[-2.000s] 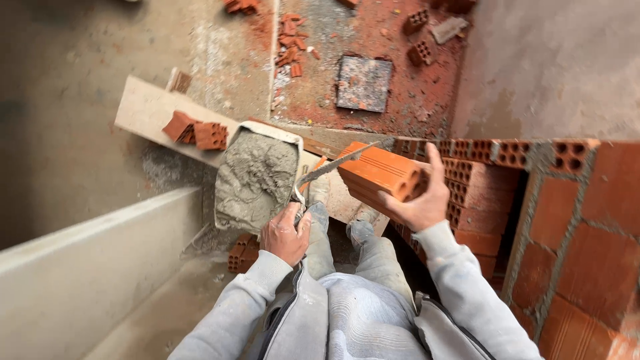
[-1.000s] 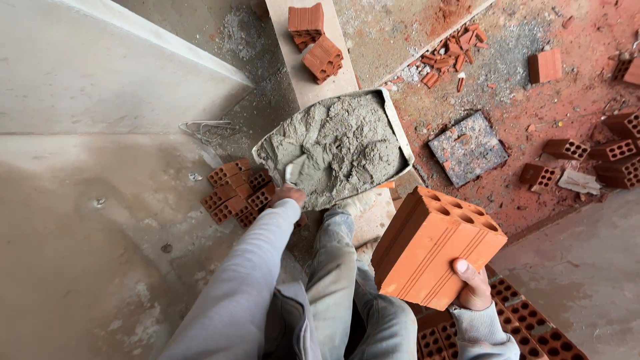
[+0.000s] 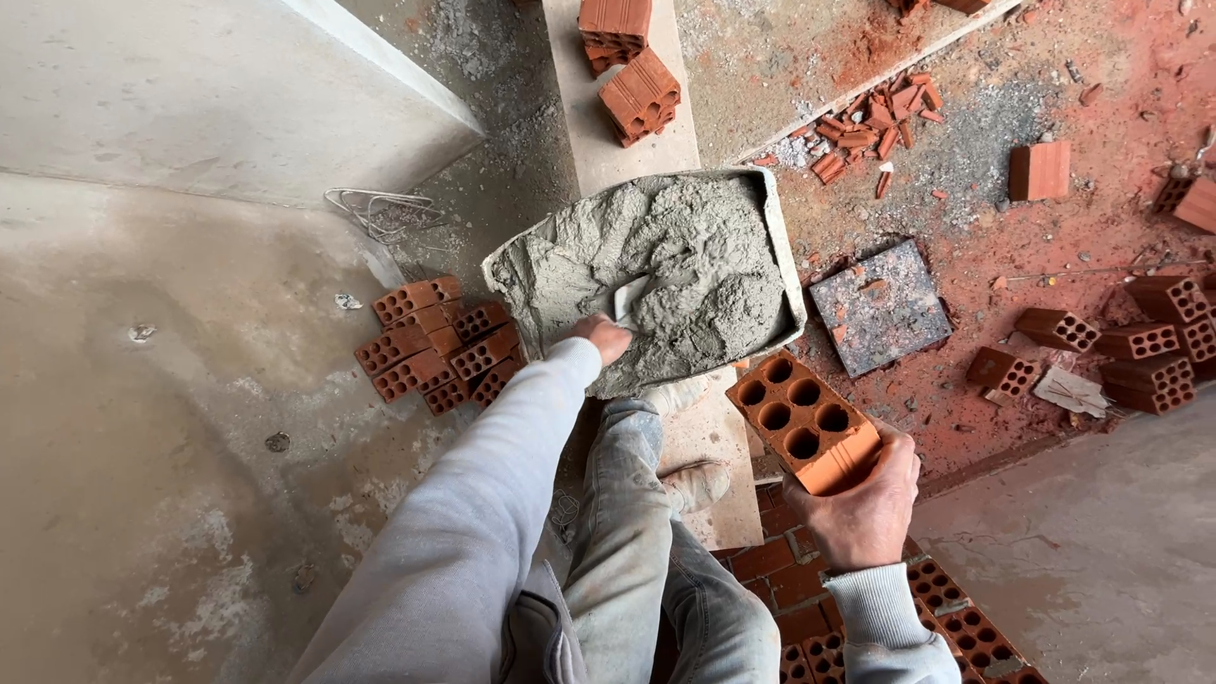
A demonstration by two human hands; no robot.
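Observation:
A rectangular tub [image 3: 783, 252] full of wet grey mortar [image 3: 684, 256] stands in the middle of the view. My left hand [image 3: 604, 337] grips a trowel [image 3: 629, 298] over the mortar; part of its blade shows, the rest is hidden in the mortar and by the hand. At the lower right of the tub, my right hand [image 3: 866, 499] holds a hollow clay brick [image 3: 803, 418] by its lower end, with its round holes turned up toward me.
Below my right hand runs a brick wall [image 3: 969, 636]. Stacked bricks [image 3: 418, 342] lie left of the tub, and more stand on a board [image 3: 617, 161] beyond it. Brick shards [image 3: 883, 123], a dark square slab [image 3: 882, 306] and loose bricks [image 3: 1145, 342] lie on the floor. A wire coil [image 3: 385, 211] is at left.
The brick in my right hand has turned so its holed end faces up. Two seconds ago the trowel was beside that brick; now it is in the mortar. The view has swung round.

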